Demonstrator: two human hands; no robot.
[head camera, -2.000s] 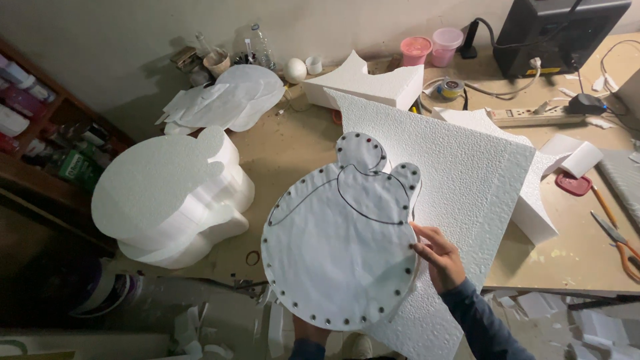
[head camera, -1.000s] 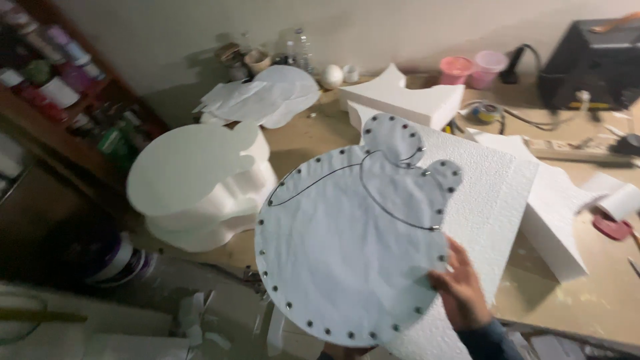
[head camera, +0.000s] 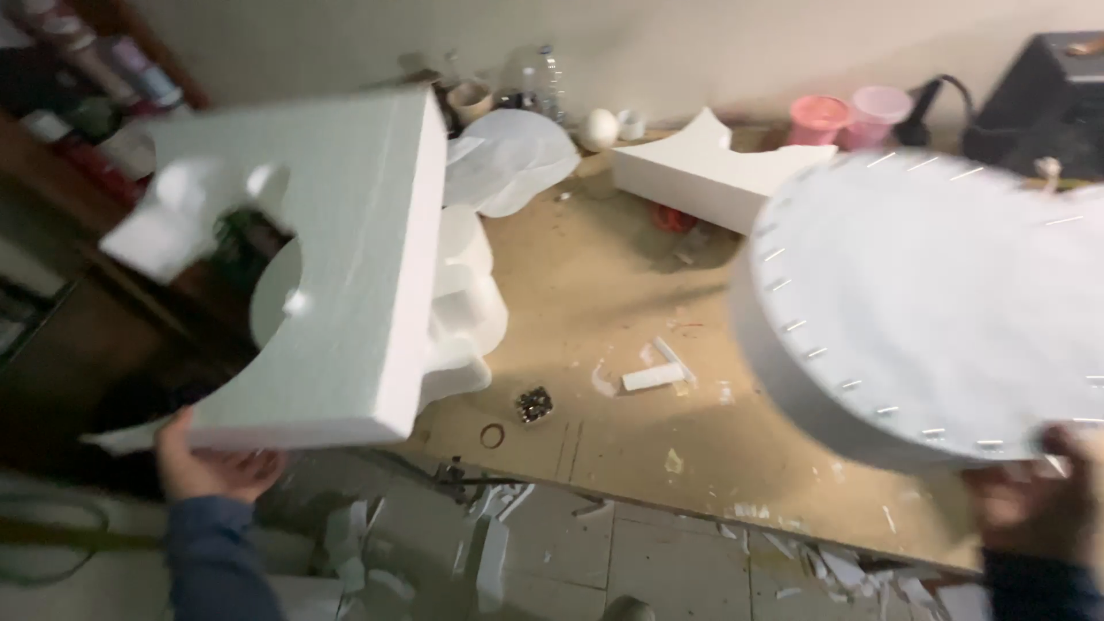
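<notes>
My left hand grips the lower edge of a thick white foam block with a rounded cutout, lifted at the left above the table's edge. On the right, my right hand holds a rounded foam piece by its lower rim; its pale face carries a row of pins or staples around the border, blurred by motion. Behind the block, a stack of rounded foam cutouts shows in part. Pale sheet cutouts lie farther back on the table.
The wooden worktable bears a small container of pins, foam scraps and another cut foam block. Pink cups and a dark box-shaped device stand at the back. Scraps litter the tiled floor; shelves are at left.
The rounded piece has moved right and its outlined face no longer shows. My left hand, earlier mostly hidden beneath that piece, now holds a cutout foam block at the left.
</notes>
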